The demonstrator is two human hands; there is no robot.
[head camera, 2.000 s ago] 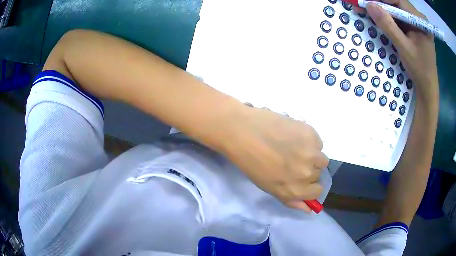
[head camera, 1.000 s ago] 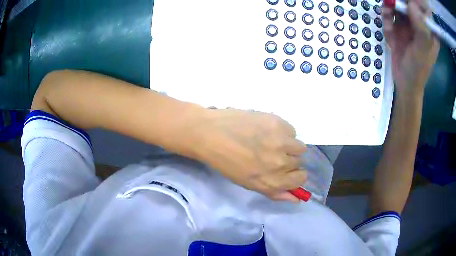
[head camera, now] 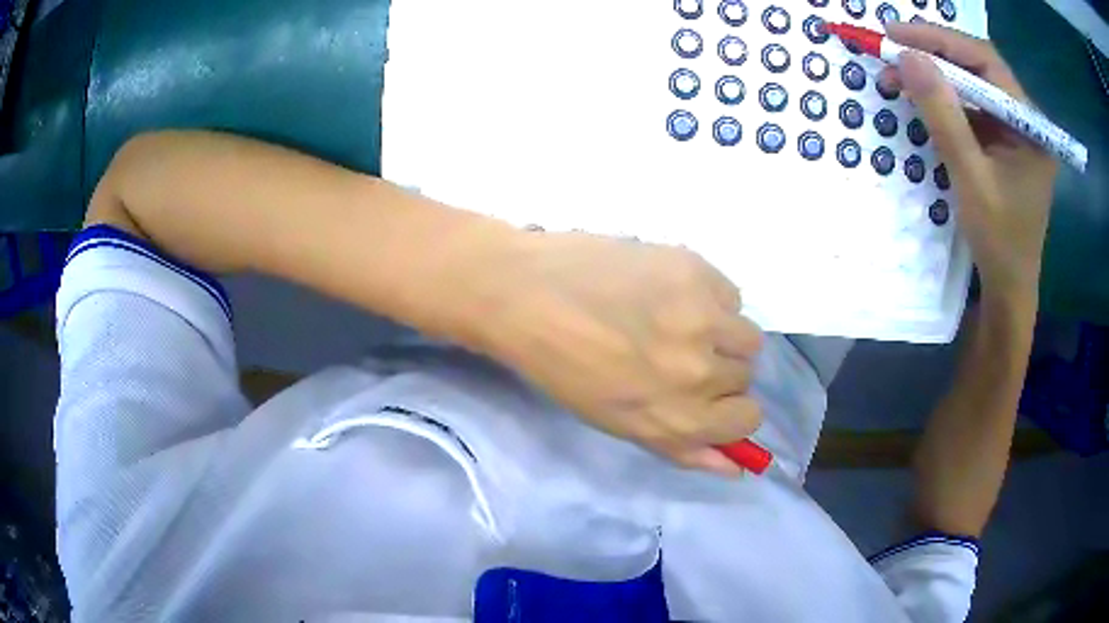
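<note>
A white tray (head camera: 547, 110) lies in front of me with rows of small round parts (head camera: 772, 97), dark-ringed with pale or bluish centres. My right hand (head camera: 985, 146), bare, holds a red marker pen (head camera: 985, 97) with a white barrel. Its red tip points left and is over a round part in the upper rows; I cannot tell if it touches. My left hand (head camera: 632, 341), bare and closed, is at the tray's near edge and holds a red marker cap (head camera: 746, 456) that sticks out below the fingers. A few round parts show partly above the left hand.
The green bench top (head camera: 243, 73) shows left of the tray and at the far right. Blue stool parts (head camera: 1058, 389) show below the bench at the right, and more blue at the left edge. My white shirt fills the bottom of the view.
My right hand has moved from the tray's right edge back over the round parts, with the pen tip now at an upper row. The left hand still holds the cap.
</note>
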